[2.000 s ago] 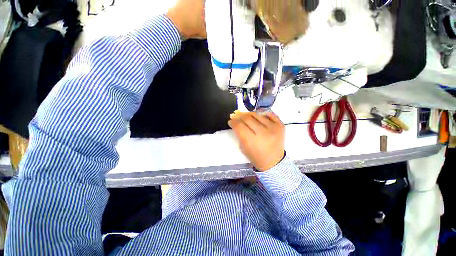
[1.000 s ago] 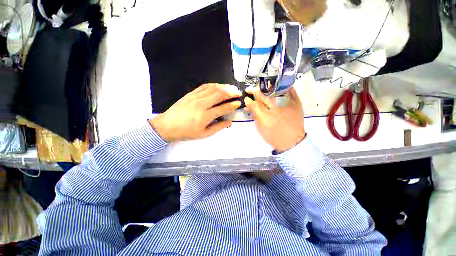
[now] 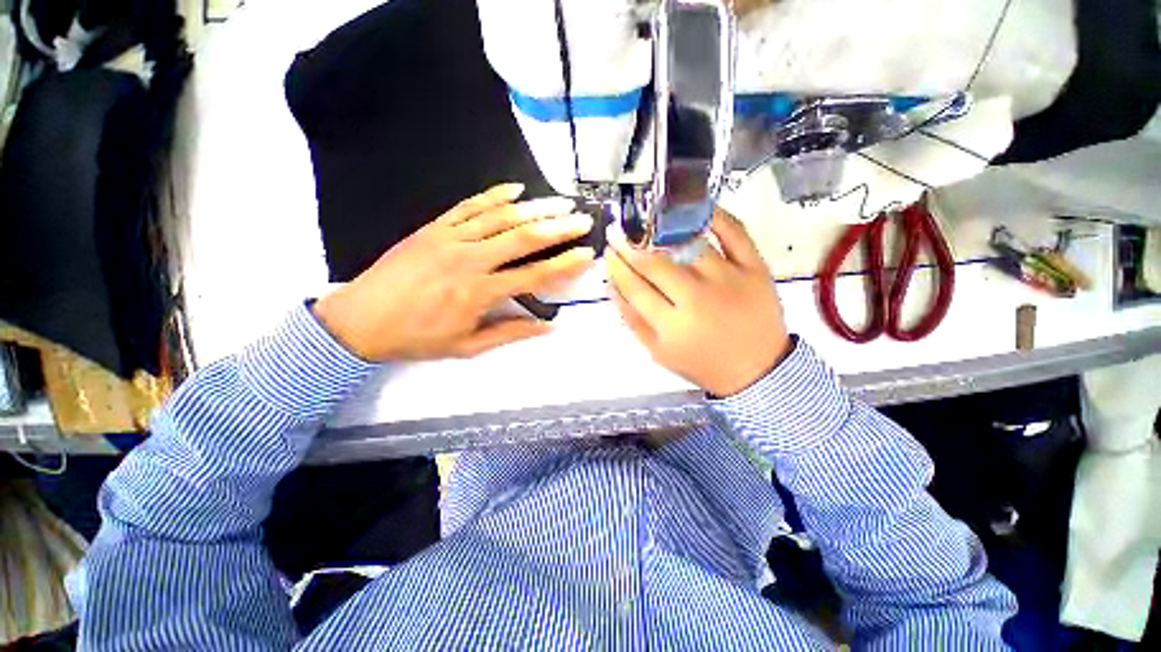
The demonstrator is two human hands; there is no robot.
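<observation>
A black cut piece (image 3: 408,140) lies flat on the white table, left of the sewing machine head (image 3: 573,77). Its near right part reaches the needle area under the shiny upright metal loop (image 3: 691,121). My left hand (image 3: 452,280) lies on the piece's near edge, fingers stretched towards the needle; a small dark bit of cloth shows below its fingers. My right hand (image 3: 700,306) is just right of the needle, below the metal loop, fingertips close to the left ones. What the right fingertips touch is hidden. The needle tip cannot be made out.
Red-handled scissors (image 3: 886,274) lie right of the needle, with small yellow-green-handled snips (image 3: 1047,268) and a small brown piece (image 3: 1025,327) farther right. A stack of dark pieces (image 3: 70,210) over brown cardboard (image 3: 96,392) is at the left. The grey table edge (image 3: 509,427) runs in front.
My left hand came down from the far side of the piece to its near edge by the needle. The black piece has shifted and turned slightly. My right hand stays beside the needle.
</observation>
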